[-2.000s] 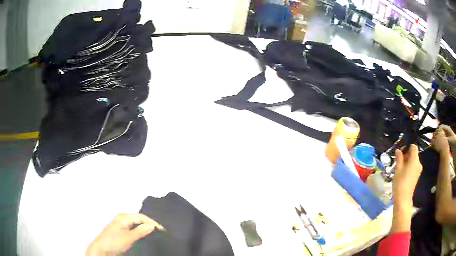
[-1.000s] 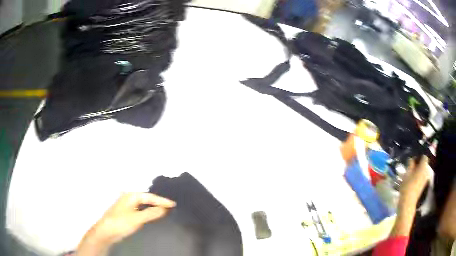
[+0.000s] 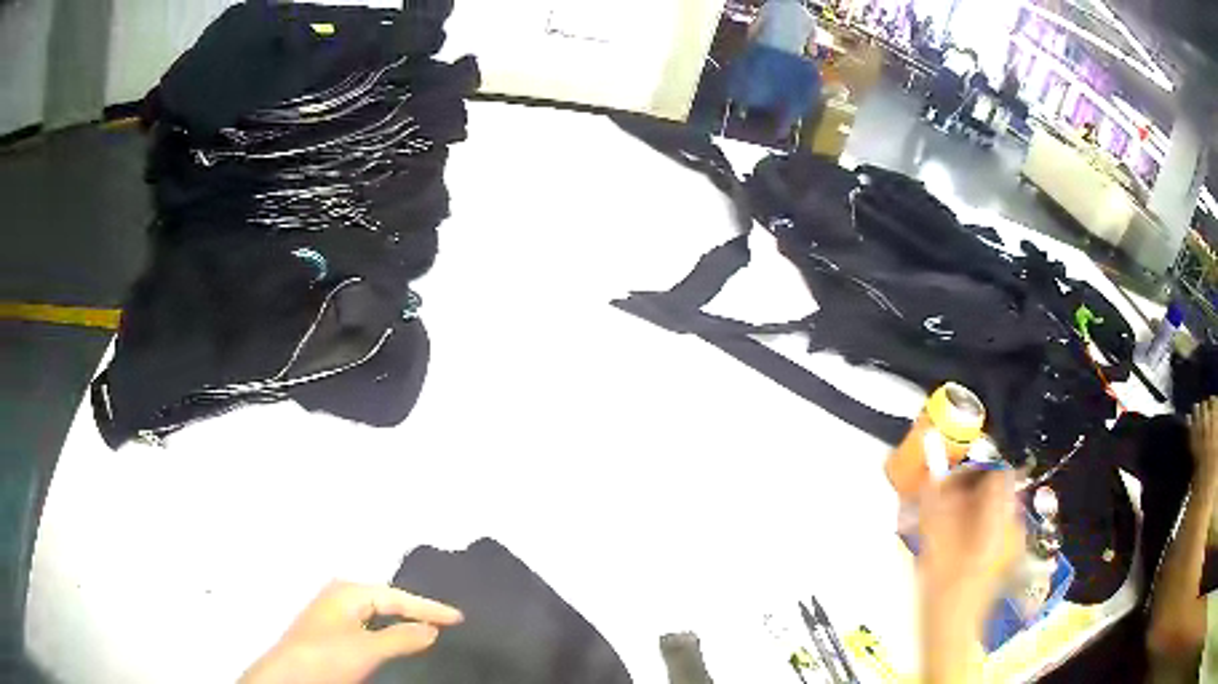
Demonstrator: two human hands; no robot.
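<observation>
A black bag body (image 3: 514,621) lies at the near edge, cut off by the picture's bottom. My left hand (image 3: 354,635) is at its left edge, thumb and forefinger extended over the fabric and slightly apart, with nothing visible between them. My right hand (image 3: 972,535) is blurred over the blue supply box (image 3: 1035,595), beside an orange container (image 3: 922,448); whether it holds anything cannot be told. A small dark block (image 3: 684,657) and dark thin tools (image 3: 828,644) lie between the bag and the box.
Stacked black bags with silvery zips (image 3: 287,254) stand at the left of the white table (image 3: 534,401). A loose heap of black bags (image 3: 922,267) lies at the right, with a strap (image 3: 788,374) reaching toward the middle. Another person's arm (image 3: 1182,561) is at the right edge.
My right hand has moved left from the dark items near the other person to over the supply box. My left hand stays at the bag's edge, thumb and forefinger no longer pinched. The view has shifted.
</observation>
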